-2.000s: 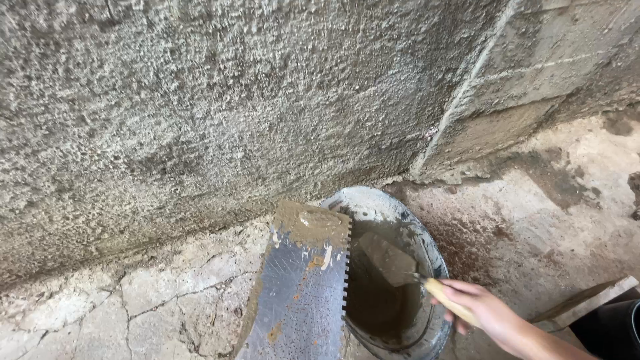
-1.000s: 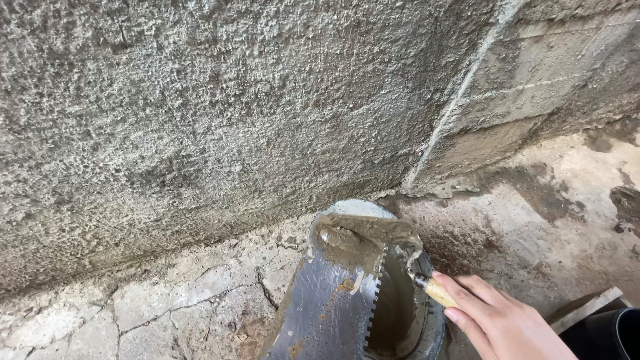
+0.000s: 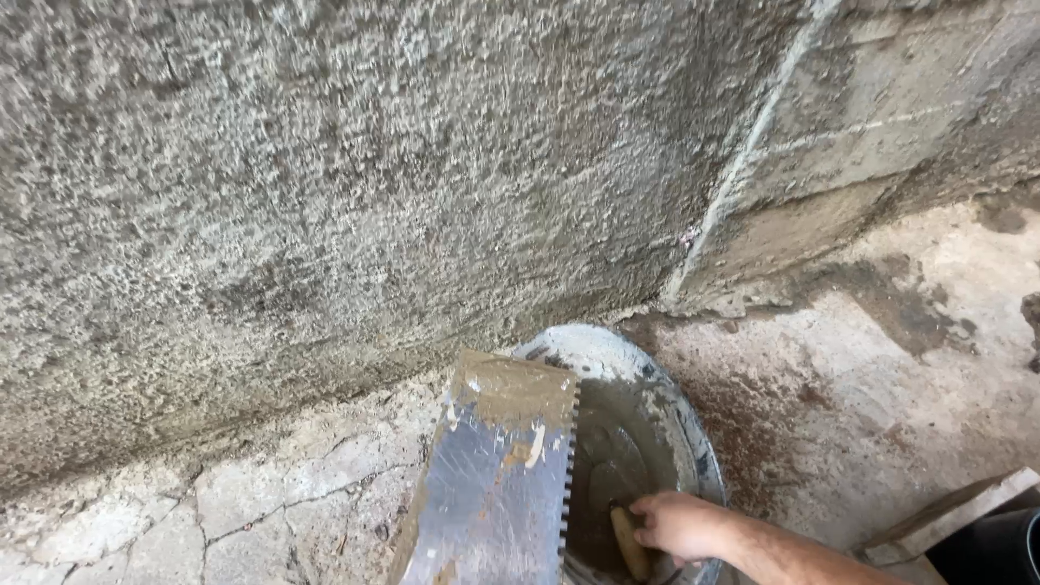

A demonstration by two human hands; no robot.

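Observation:
My right hand (image 3: 678,526) grips the wooden handle of a pointing trowel (image 3: 630,544), low over the mortar bucket (image 3: 703,455); the trowel's blade is hidden, apparently in the wet grey mortar (image 3: 609,447). A wide steel notched trowel (image 3: 496,487) lies across the left part of the bucket's opening, its toothed edge facing right. Mortar (image 3: 516,386) is smeared along its far end, and rust marks and dried bits spot its metal face. My left hand is not in view.
A rough plastered wall (image 3: 366,179) with a pale vertical seam (image 3: 739,162) rises behind the bucket. Cracked concrete floor (image 3: 301,496) spreads at the left. At the lower right are a flat slab (image 3: 951,516) and a black container (image 3: 995,548).
The pointing trowel has gone from the notched trowel's far end down into the bucket with my right hand. The mortar heaped there a second ago is now a thinner layer.

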